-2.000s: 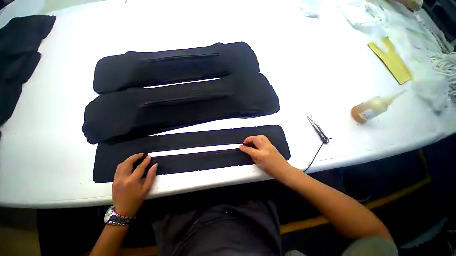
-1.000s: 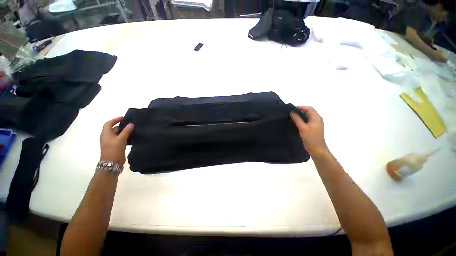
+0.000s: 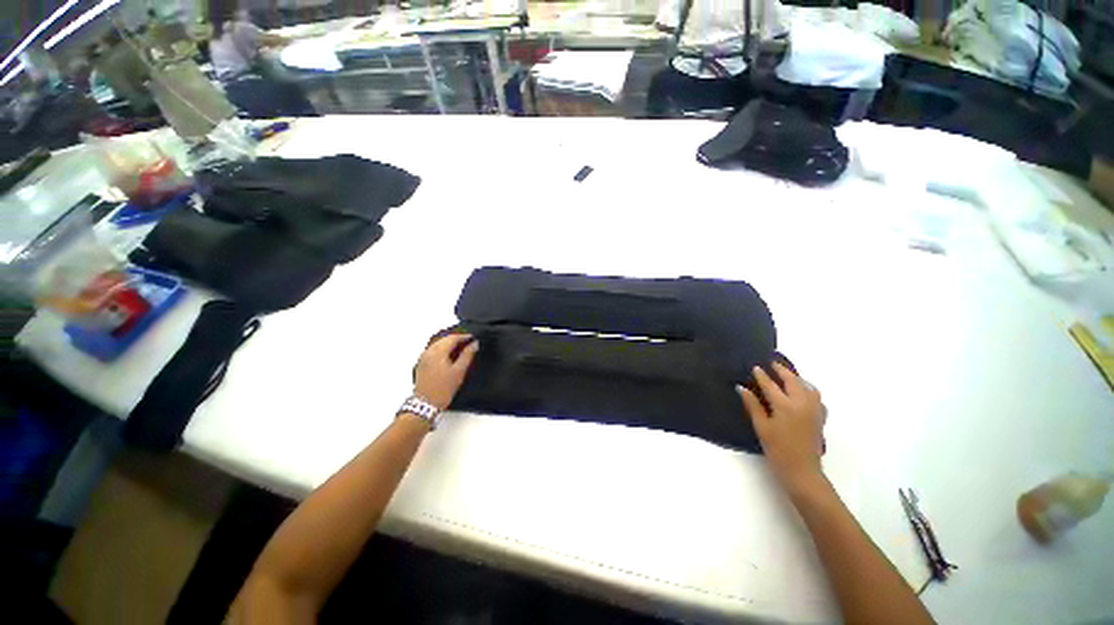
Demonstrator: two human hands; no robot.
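Note:
Two black panel stacks lie on the white table [image 3: 550,488], one behind the other, with a thin white gap between their middles. My left hand [image 3: 442,370] is at the left end of the nearer panel stack [image 3: 599,381], thumb and fingers on its edge. My right hand [image 3: 786,415] is at the right end of that stack, fingers on top. The farther panel stack [image 3: 611,299] is untouched. I cannot tell a single panel apart from the nearer stack.
Black pieces [image 3: 269,232], a narrow black piece with loop [image 3: 196,372] and a blue tray [image 3: 128,317] are left. Snips [image 3: 925,537], a bottle [image 3: 1060,507] and yellow strip [image 3: 1093,352] are right. A black bundle [image 3: 776,140] and small dark tag [image 3: 584,173] are beyond.
Both hands have carried the single panel from the near edge onto the nearer stack, where it now lies flat. The view has turned left and up, showing more of the room.

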